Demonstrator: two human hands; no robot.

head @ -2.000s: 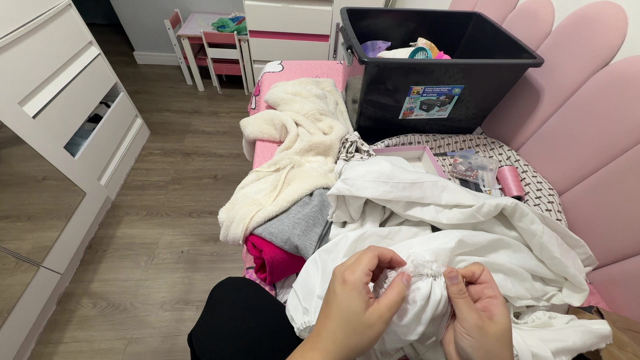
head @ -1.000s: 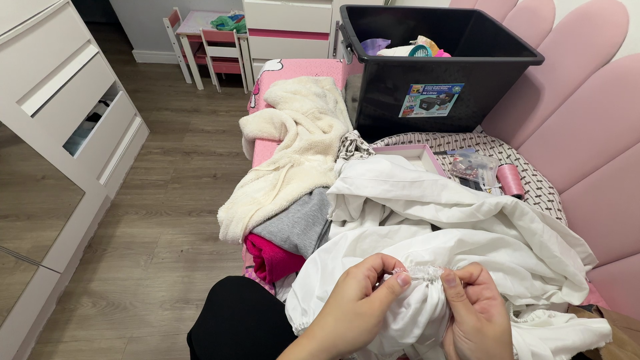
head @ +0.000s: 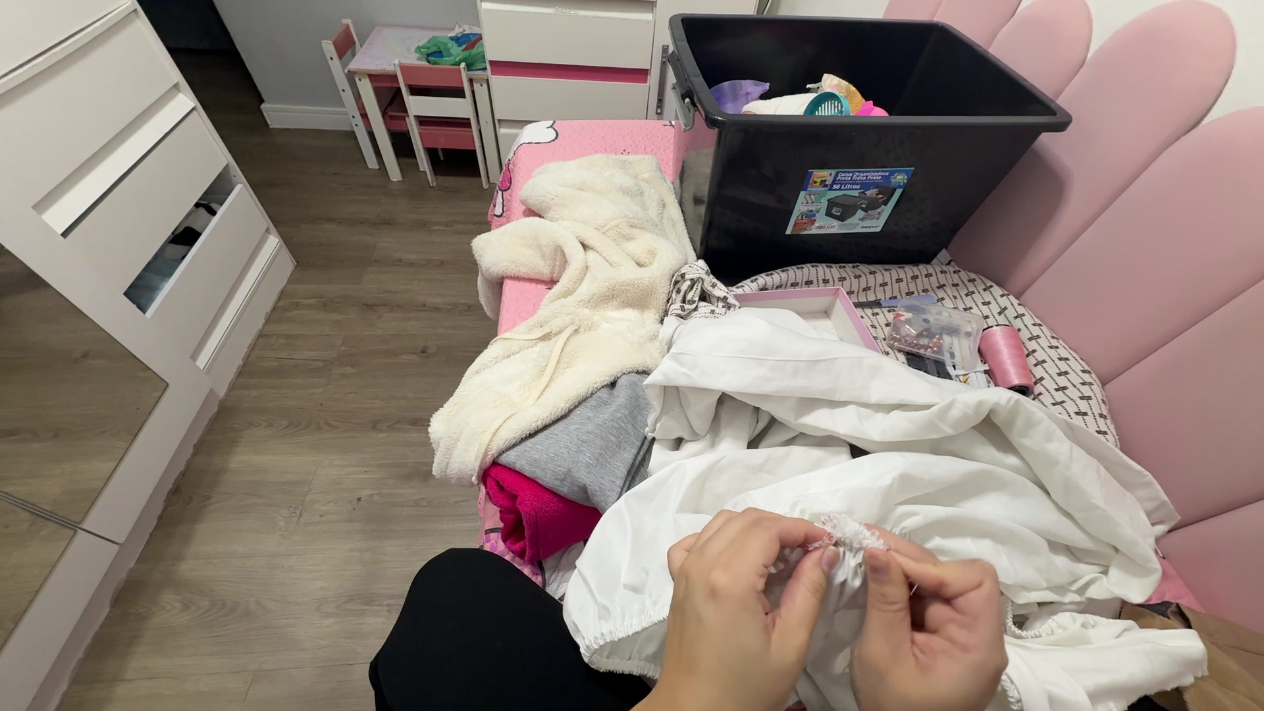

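Note:
My left hand (head: pixel 741 602) pinches the gathered, elasticated edge of a white cloth (head: pixel 938 474) between thumb and fingers. Just to its right, my right hand (head: pixel 923 617) grips the same ruffled edge, its thumb facing my left thumb. A short bunched stretch of frayed white hem shows between the fingertips. The rest of the cloth lies in loose folds beyond and around both hands, with more gathered edging at the lower left and lower right. Whether a needle is between the right fingers cannot be made out.
Behind the cloth stand a black plastic storage box (head: pixel 879 188), a shallow pink-edged box (head: pixel 839 314), a clear plastic case (head: pixel 933 331) and a pink thread spool (head: pixel 1006 358). A cream fleece garment (head: pixel 583 286), grey fabric (head: pixel 592 434) and magenta fabric (head: pixel 533 513) lie left. A padded pink headboard (head: pixel 1155 257) borders the right.
The fingertips have shifted slightly on the gathered edge, and my right fingers are curled more. Both hands keep hold of the white cloth.

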